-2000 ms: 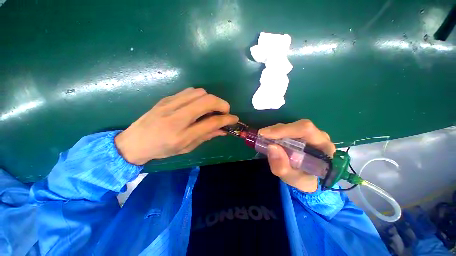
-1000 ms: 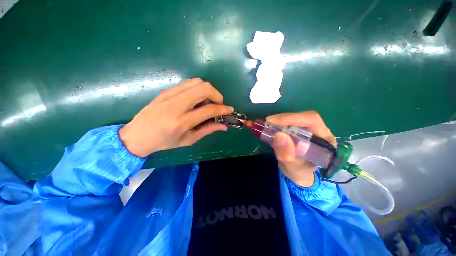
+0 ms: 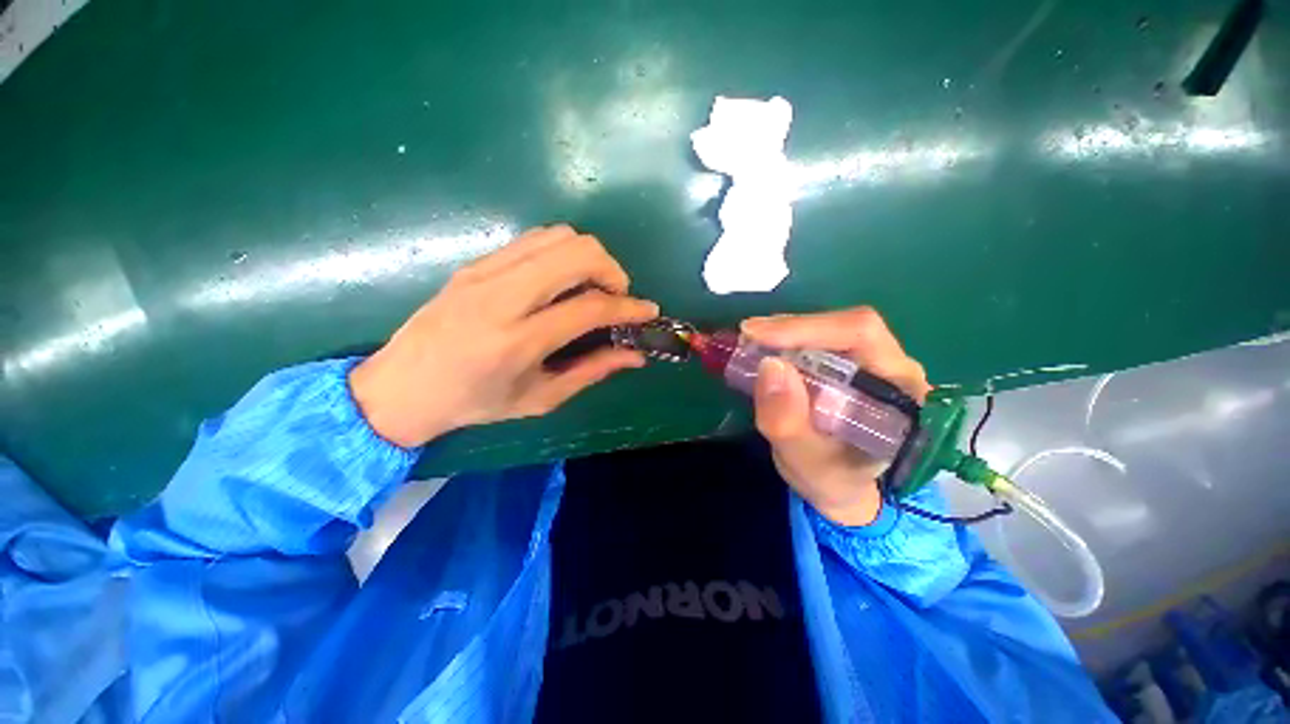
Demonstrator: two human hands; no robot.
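Note:
My left hand (image 3: pixel 502 340) pinches a small dark and silvery workpiece (image 3: pixel 654 340) between its fingertips, above the green work surface. My right hand (image 3: pixel 835 410) holds a dispensing syringe (image 3: pixel 857 413) with a pinkish barrel like a pen, pointing left. Its dark red front end (image 3: pixel 717 349) and needle tip meet the right end of the workpiece; whether they touch is too small to tell. A green adapter head (image 3: pixel 937 440) with a thin black cord sits at the rear of the barrel.
A crumpled white tissue (image 3: pixel 750 195) lies on the green surface (image 3: pixel 354 156) beyond my hands. A short black strip (image 3: pixel 1224 48) lies at the far right. A pale air hose (image 3: pixel 1064 535) curls from the adapter beyond the surface's near edge at the right.
The workpiece has moved slightly up and left compared with two seconds ago and shows more beyond the fingertips. The syringe and my right hand have shifted left and up with it.

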